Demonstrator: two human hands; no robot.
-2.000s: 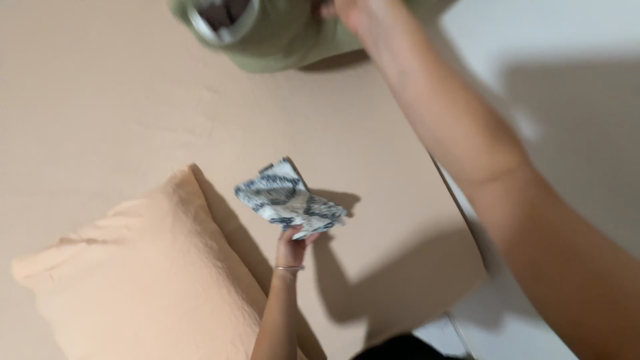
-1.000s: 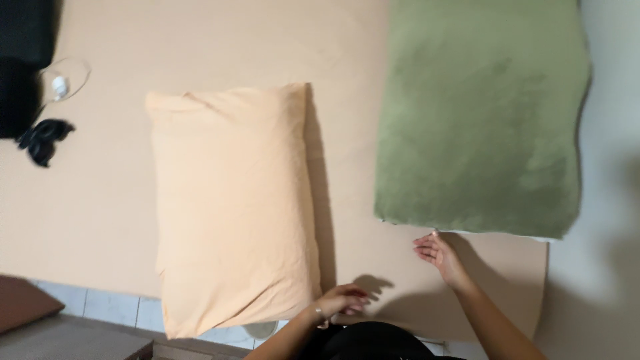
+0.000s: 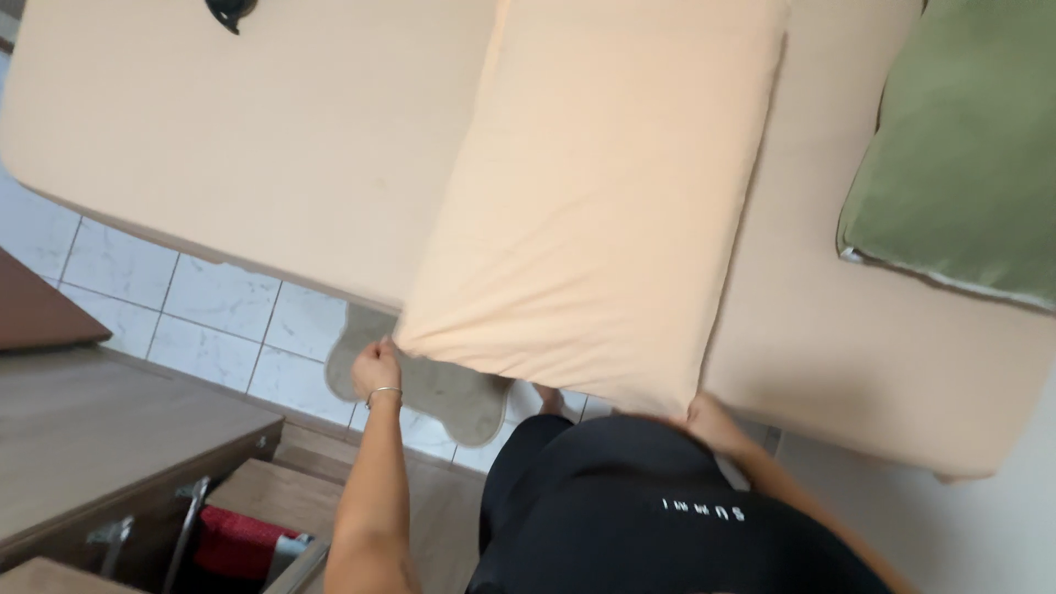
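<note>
A peach pillow (image 3: 594, 214) lies across the bed, its near end sticking out past the mattress edge. My left hand (image 3: 378, 371), with a thin bracelet at the wrist, is shut on its near left corner. My right hand (image 3: 711, 422) grips the near right corner, close to my black top. Creases fan out across the fabric from the left corner. To the right, apart from the peach pillow, lies a green pillow (image 3: 965, 157) with a pale edge showing along its near side.
The bed's beige fitted sheet (image 3: 272, 140) spans the view. Below it are a grey bone-shaped mat (image 3: 421, 396) and white floor tiles (image 3: 219, 289). An open drawer with red cloth (image 3: 239, 540) stands at lower left. A black item (image 3: 231, 12) lies on the bed.
Both hands have gone to the peach pillow's near corners and taken hold. The patterned cloth seen in my left hand two seconds ago is no longer in it. The view has shifted.
</note>
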